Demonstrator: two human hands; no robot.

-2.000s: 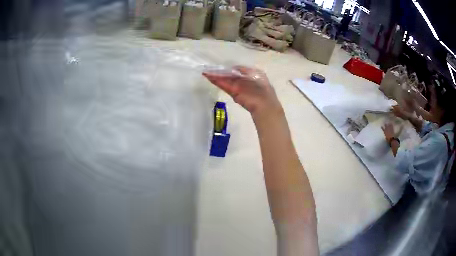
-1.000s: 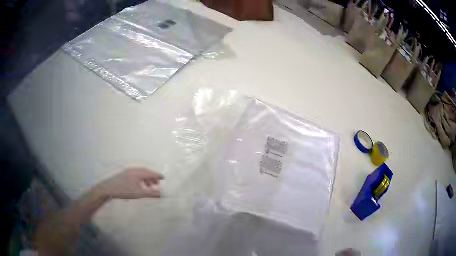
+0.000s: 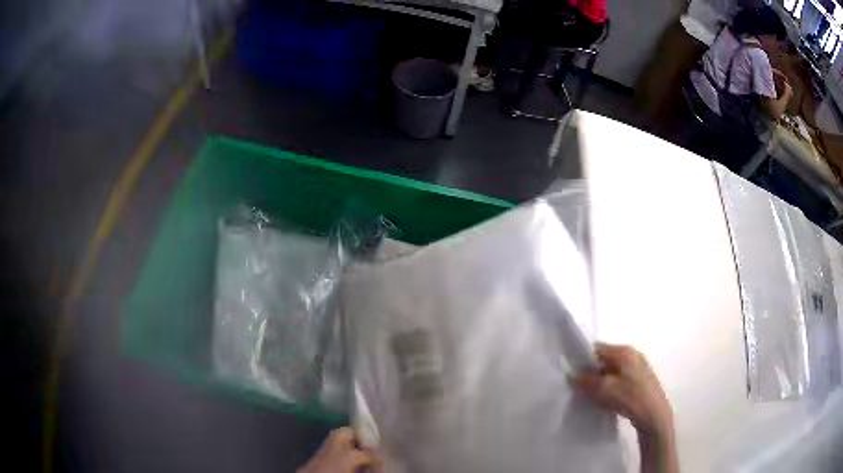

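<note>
A packed bag point(image 3: 471, 342), a white bundle under clear film with a blurred dark print block, is tilted over the near right part of a green turnover crate point(image 3: 360, 171). My left hand point(image 3: 342, 454) grips its lower left edge and is cut off by the bottom of the picture. My right hand point(image 3: 624, 383) grips its right edge. Inside the crate, other film-covered packed bags point(image 3: 268, 305) lie at the left and middle. The held bag hides the crate's right part.
The white table point(image 3: 656, 249) is right of the crate, with a stack of empty poly bags point(image 3: 772, 286) on it. A grey bin point(image 3: 425, 97) and a table leg stand beyond the crate. A seated person point(image 3: 739, 69) is at the upper right; another person's red clothing shows at the top.
The view has swung from the table to the crate on the floor. The packed bag, which lay on the table, is now held in both hands over the crate.
</note>
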